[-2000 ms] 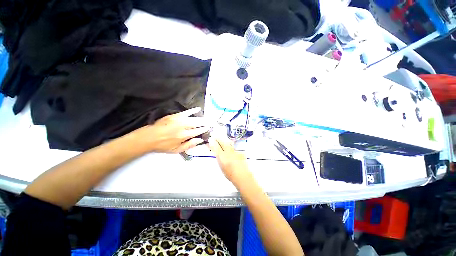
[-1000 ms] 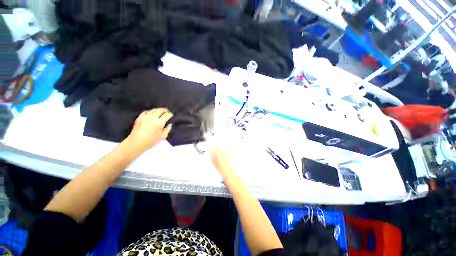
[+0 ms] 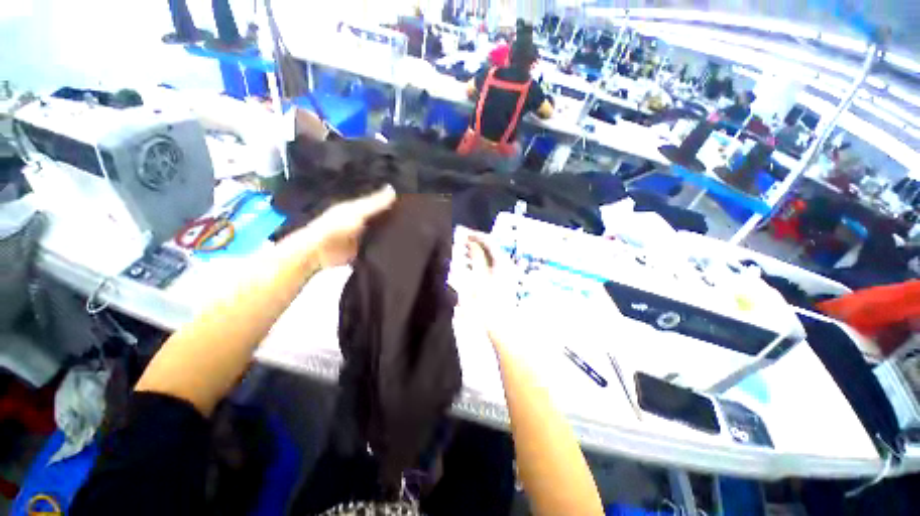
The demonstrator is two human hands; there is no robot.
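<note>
A dark brown garment piece (image 3: 406, 323) hangs upright in front of me, over the table's front edge and down toward my lap. My left hand (image 3: 348, 227) grips its upper left corner. My right hand (image 3: 478, 270) is beside the piece's right edge, with its fingers bent; the glare hides whether it touches the cloth. The sewing machine (image 3: 686, 312) stands to the right, its needle area partly behind my right hand. The thread snips (image 3: 585, 367) lie in front of the machine.
Dark cloth (image 3: 484, 191) is heaped behind the table. Scissors with red-orange handles (image 3: 205, 235) lie on a blue item at left, near another machine (image 3: 151, 166). A smartphone (image 3: 678, 403) lies at right. A person in red straps (image 3: 499, 106) is farther back.
The garment piece has been lifted off the table and now hangs from my left hand. Both hands have risen. The view has tilted up and shows more of the room.
</note>
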